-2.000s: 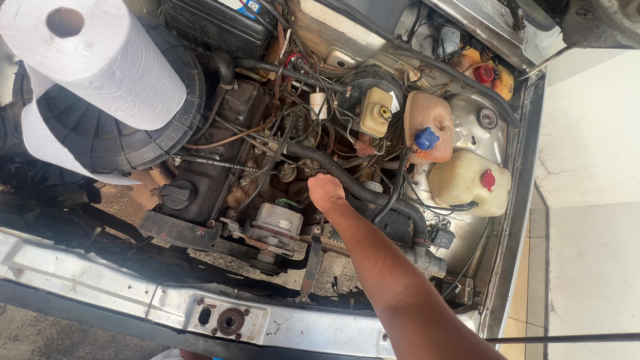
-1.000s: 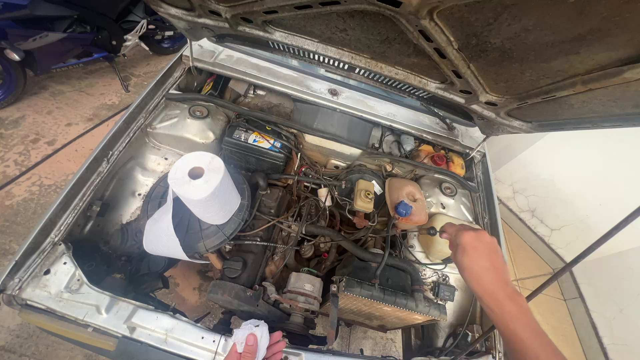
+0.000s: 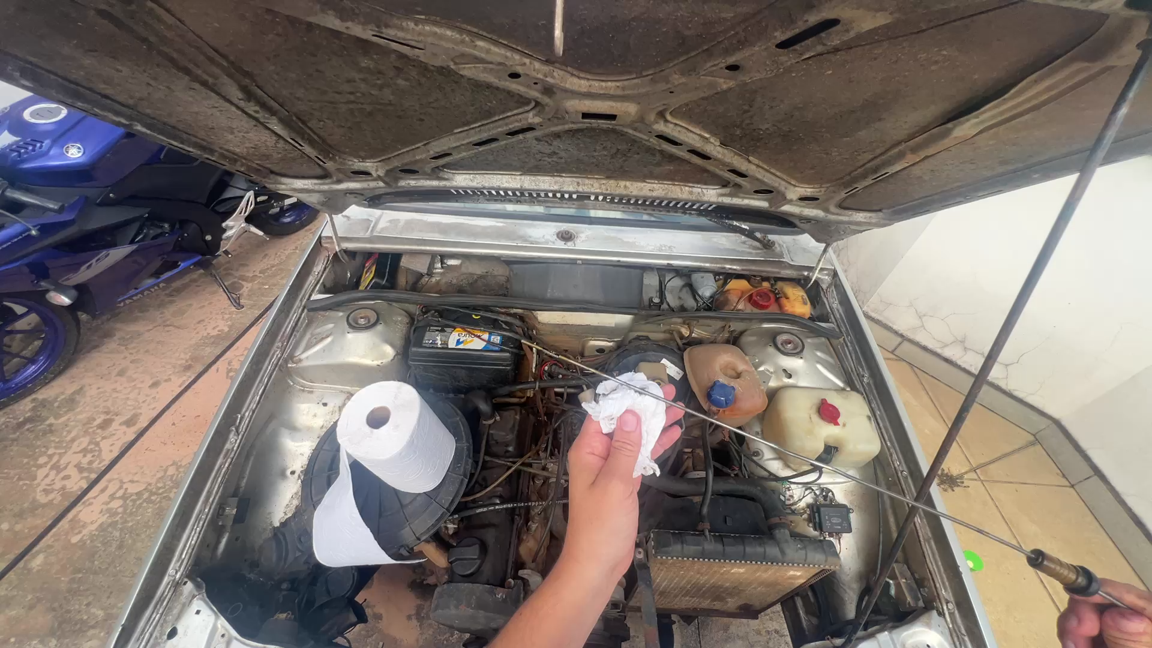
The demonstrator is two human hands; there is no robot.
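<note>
My left hand (image 3: 616,450) is raised over the middle of the engine bay, closed on a crumpled white paper towel (image 3: 634,409). The long thin metal dipstick (image 3: 810,463) slants across the bay, its far part passing at the paper towel. At the lower right edge, my right hand (image 3: 1102,621) holds the dipstick by its handle end; part of this hand is cut off by the frame. A roll of white paper towel (image 3: 409,441) stands on the round black air filter housing (image 3: 450,495), with a loose sheet hanging down.
The raised hood (image 3: 594,153) spans the top, with its prop rod (image 3: 1017,315) at right. Around the bay are a battery (image 3: 463,355), a coolant tank (image 3: 724,387), a washer tank (image 3: 819,427) and the radiator (image 3: 738,576). A blue motorcycle (image 3: 99,225) is parked at left.
My right hand has moved from the engine, past the washer tank, to the lower right. My left hand has risen with the paper from the front edge. The view has shifted widely.
</note>
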